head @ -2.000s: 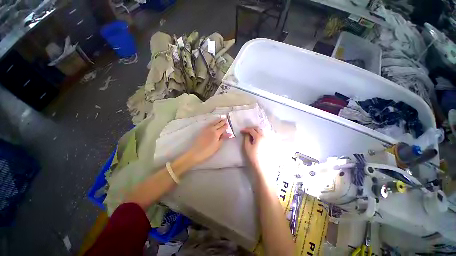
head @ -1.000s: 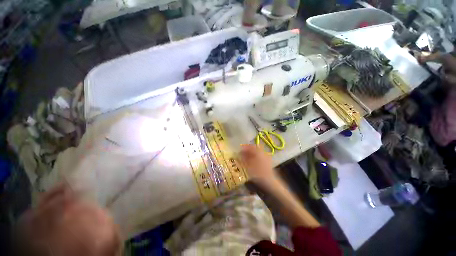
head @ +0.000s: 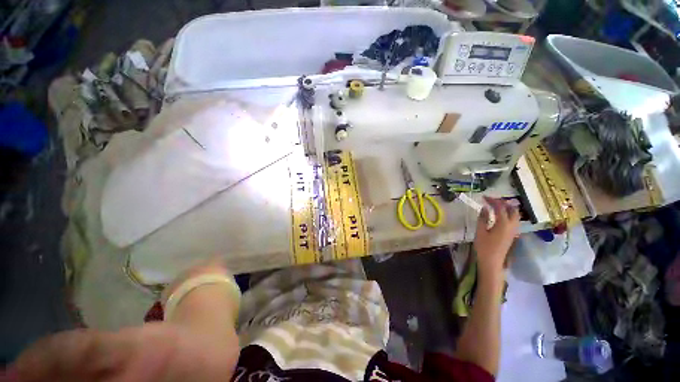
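Note:
A large pale beige cut panel (head: 171, 175) lies left of the needle area, with a long dark line and a short dark slit. It lies partly under the bright lamp. My right hand (head: 498, 227) is at the tray right of the scissors, its fingers closed on one end of a small white strip (head: 473, 205). My left hand (head: 112, 354) is large, blurred and close to the camera at the bottom left, near a pale wristband; its fingers cannot be made out. Yellow-handled scissors (head: 420, 209) lie on the table between the yellow tape and my right hand.
The white sewing machine (head: 417, 123) stands behind the scissors, with a control panel (head: 488, 60) on it. A long white bin (head: 246, 48) with dark scraps is behind. Khaki bundles (head: 123, 89) lie at the back left. A plastic bottle (head: 574, 351) is at the lower right.
The view has swung right from the cloth to the machine. My right hand has left the panel, moved right past the scissors and taken the white strip. My left hand has left the panel.

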